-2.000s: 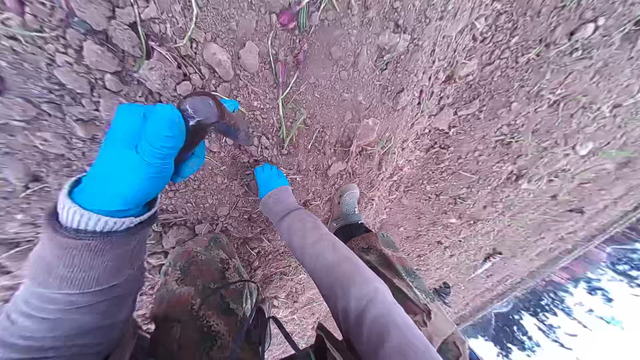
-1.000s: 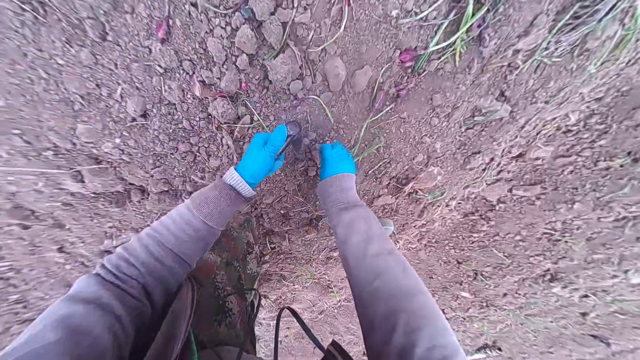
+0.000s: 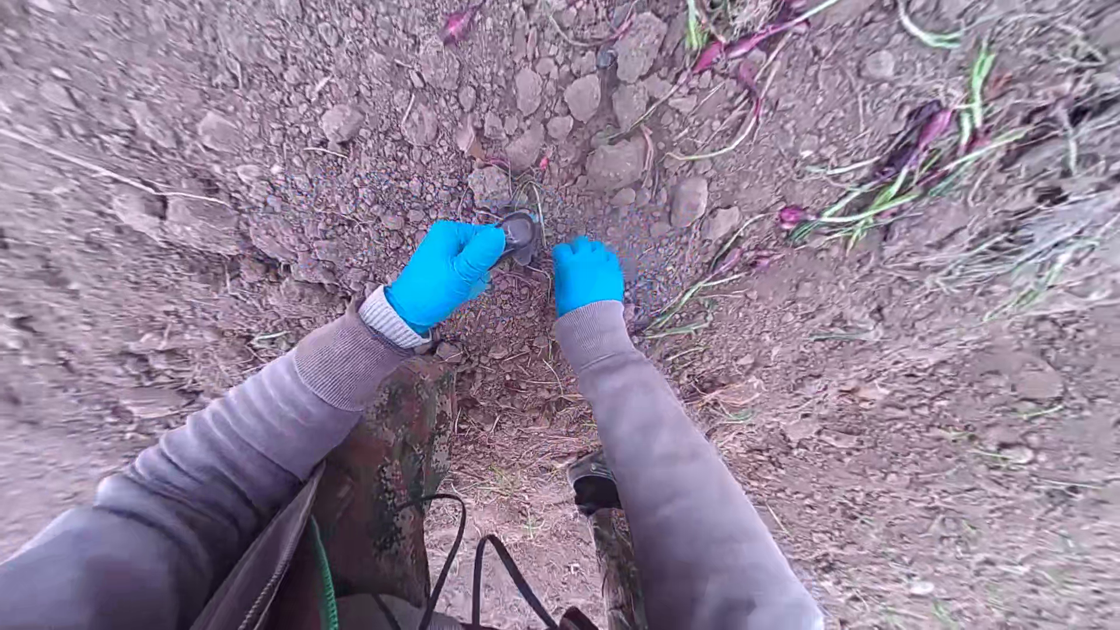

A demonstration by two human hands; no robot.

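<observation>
My left hand, in a blue glove, is closed around a dark hand tool with a rounded metal end, which is over the soil. My right hand, also gloved in blue, is just to the right of the tool with its fingers curled down at the ground; whether it holds anything is hidden. Thin stems or roots stand in the soil between the two hands. A small red-purple bulb with green leaves lies to the right of my right hand.
More red-purple bulbs with green tops lie at the upper right, and one bulb at the top. Clods are scattered beyond my hands. My camouflage trouser leg, a shoe and black cords are below.
My left hand, with the tool, has come close to my right hand since the oldest frame. Both stay low at the soil. The view has turned strongly.
</observation>
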